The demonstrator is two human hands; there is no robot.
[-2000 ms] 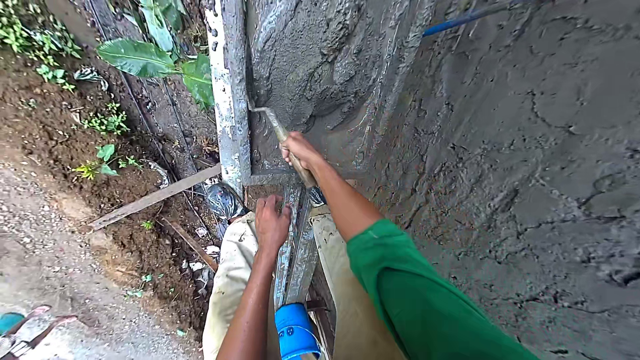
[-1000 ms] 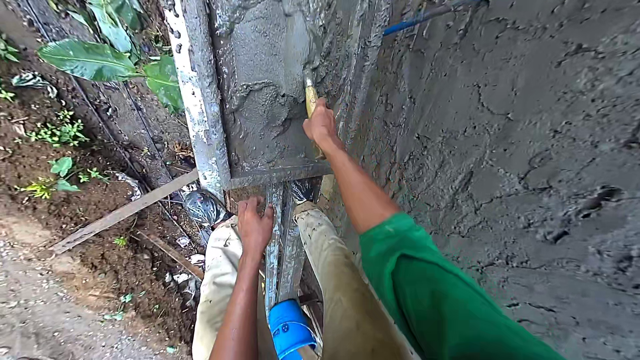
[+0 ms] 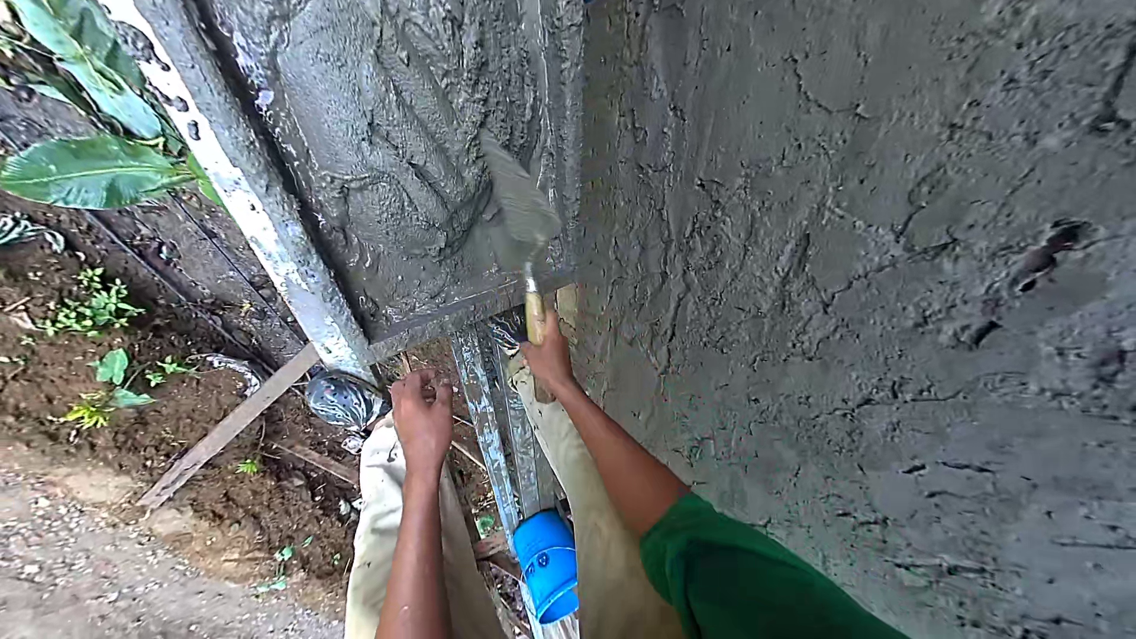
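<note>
My right hand (image 3: 548, 355) grips the wooden handle of a pointed masonry trowel (image 3: 522, 200). The trowel's blade, slightly blurred, lies on wet grey mortar (image 3: 373, 142) near the right side of a long, rimmed trough. The front rim (image 3: 444, 315) of the trough runs just beyond my hands. My left hand (image 3: 422, 417) holds nothing; its fingers are loosely curled above my left knee, a little short of that rim. To the right rises a wall coated in rough grey mortar (image 3: 843, 293).
A blue plastic bucket (image 3: 546, 568) is below, between my legs, beside narrow paint-stained beams (image 3: 488, 426). A wooden plank (image 3: 231, 426) slants down to the soil at left. Plastic-wrapped feet stand under the trough's edge. Broad green leaves (image 3: 98, 173) hang at upper left.
The trowel's blade, mostly hidden one second ago, now shows flat on the mortar near the front rim. My left hand stays near my knee. The view has turned and shifted.
</note>
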